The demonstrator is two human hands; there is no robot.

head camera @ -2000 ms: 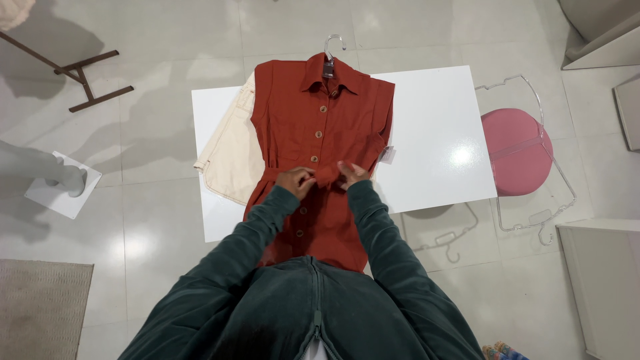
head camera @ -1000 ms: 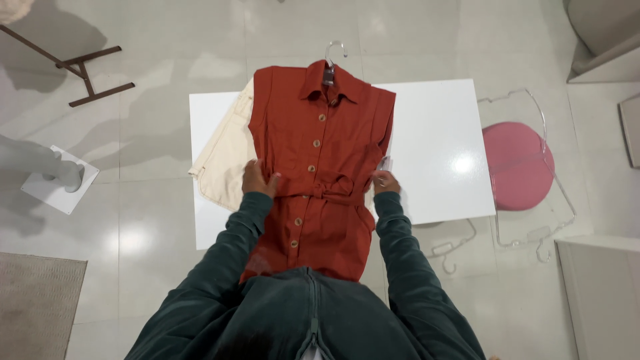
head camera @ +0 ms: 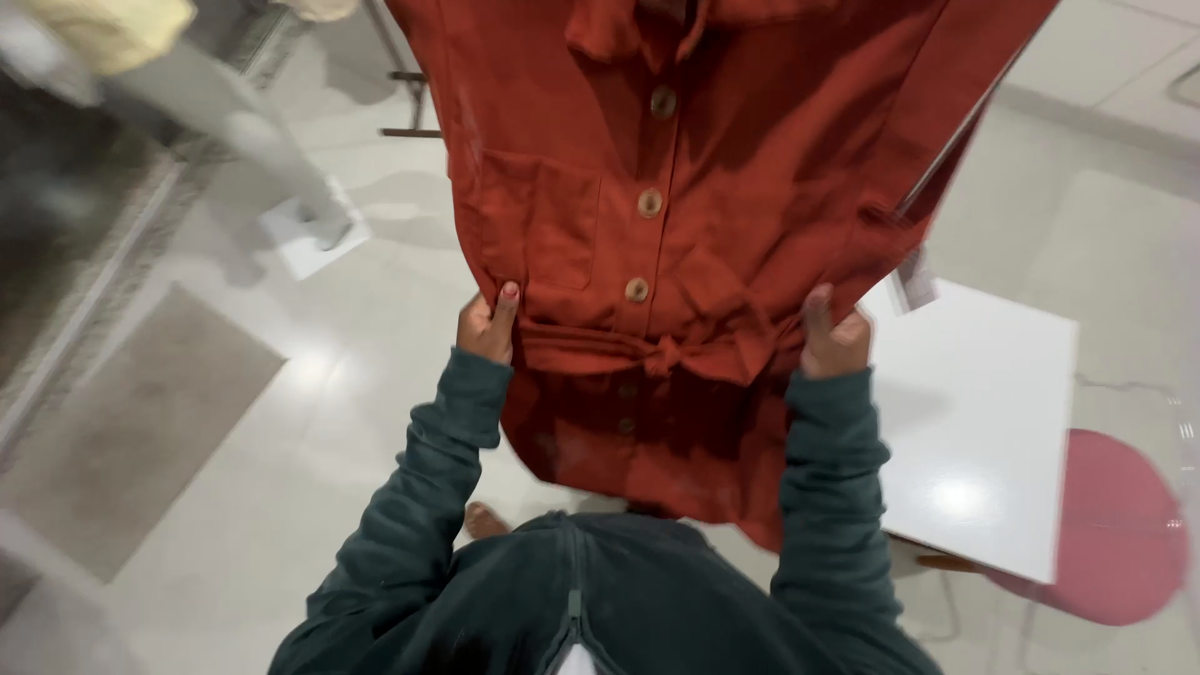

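A rust-red sleeveless button-front dress (head camera: pixel 553 216) hangs in front of me, lifted off the table, its cloth belt (head camera: pixel 591 349) tied in a knot at the waist. My left hand (head camera: pixel 489 325) grips the dress at the left side of the waist, thumb on the front. At the opposite side, my right hand (head camera: pixel 834 333) holds the waist cloth near the belt. Both hands' other fingers are partly behind the fabric. A blurred tag (head camera: pixel 914 279) hangs beside the right edge. The collar is cut off at the top of the view.
A white table (head camera: pixel 975 403) stands at the right, with a pink round seat (head camera: pixel 1120 534) beyond its edge. At the left are a grey mat (head camera: pixel 141 431), a pale mannequin-like leg on a white base (head camera: pixel 314 225) and a brown metal stand (head camera: pixel 412 131) on the tiled floor.
The dress lay on the table and is now held up, both hands gripping its waist sides. Earlier the hands were at the belt's middle, then moved apart. The view has turned sharply.
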